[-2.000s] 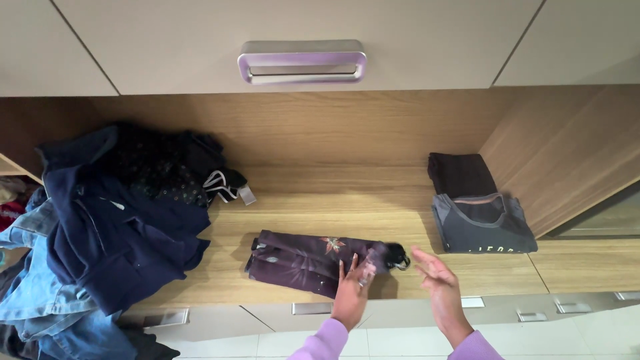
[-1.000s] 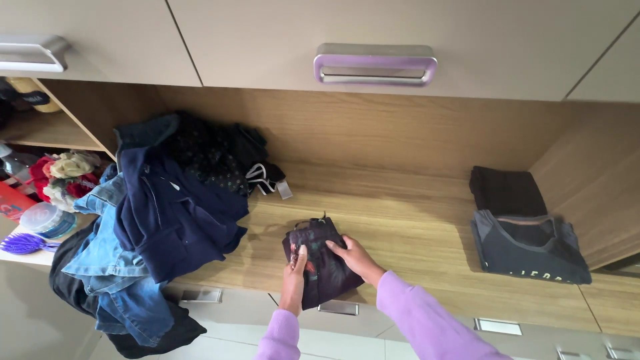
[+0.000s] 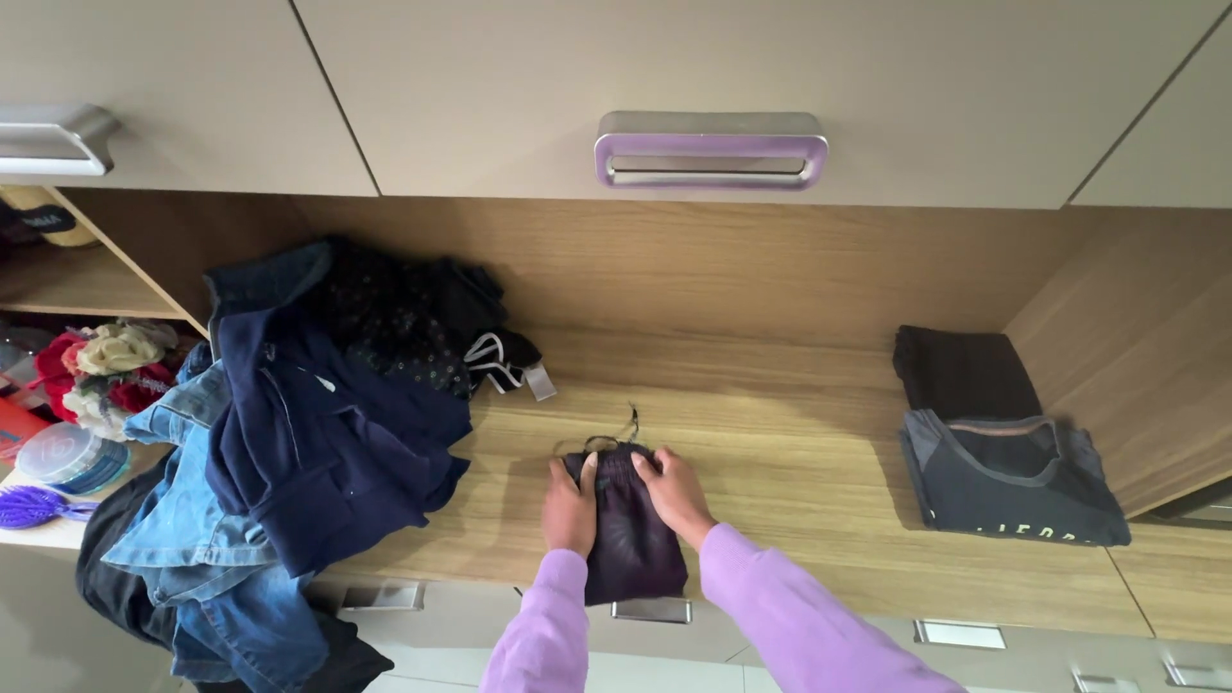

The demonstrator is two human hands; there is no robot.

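Observation:
A dark purple garment (image 3: 635, 539), folded into a small bundle with a thin dark cord at its far end, lies on the wooden shelf near the front edge. My left hand (image 3: 571, 505) grips its left side, thumb on top. On the opposite side my right hand (image 3: 677, 491) holds the upper right part, thumb on top as well. To the left is a heap with a navy garment (image 3: 327, 433), a black dotted garment (image 3: 404, 318) and light blue denim (image 3: 207, 500). At the right lie a folded grey T-shirt (image 3: 1011, 491) and a folded black garment (image 3: 967, 371) behind it.
Above hangs a cabinet front with a metal handle (image 3: 712, 149). Drawer handles (image 3: 652, 610) line the front below the shelf edge. At the far left are artificial flowers (image 3: 115, 361), a round tub (image 3: 72, 457) and a purple hairbrush (image 3: 34, 507). Some denim hangs over the edge.
The purple patterned garment, a long folded strip two seconds ago, is now a compact bundle. My right hand, apart from it then, now holds it. The view has shifted left.

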